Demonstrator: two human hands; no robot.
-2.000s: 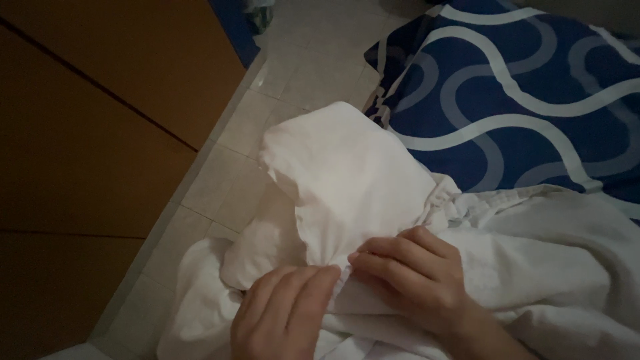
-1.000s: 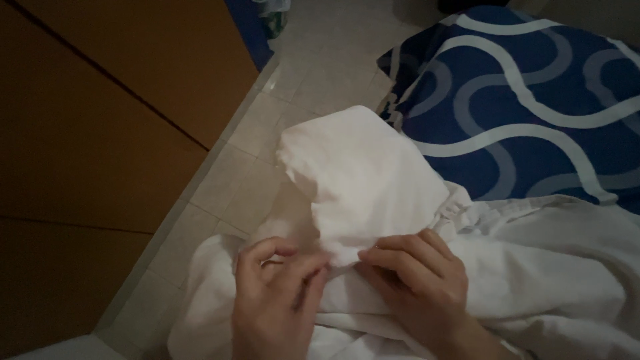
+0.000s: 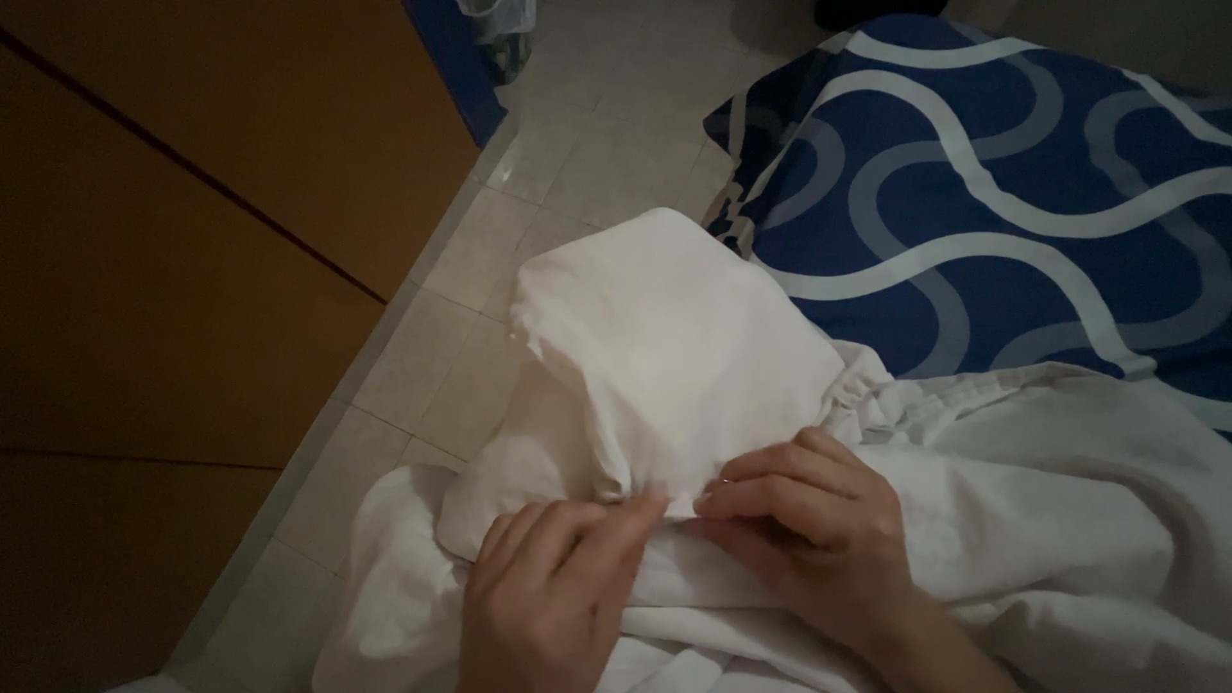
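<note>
A white cloth (image 3: 664,337) with a gathered edge spreads in a bulging fold in the middle of the view, and more of it lies in creases to the right and below. My left hand (image 3: 558,587) pinches its edge between thumb and fingers at the lower middle. Just to the right, my right hand (image 3: 818,539) grips the same edge, its fingertips a short way from those of the left. A short strip of the edge shows between the two hands. What lies under the cloth is hidden.
Blue bedding (image 3: 1020,192) with white and grey wavy bands lies at the upper right. Brown wooden panels (image 3: 192,289) stand at the left, beside a tiled floor (image 3: 423,356). A clear plastic container or bag (image 3: 502,38) is at the top, by a blue edge.
Both hands stay at the cloth's edge. The left hand's fingers, more raised and bent one second ago, now lie lower and closer together over the edge.
</note>
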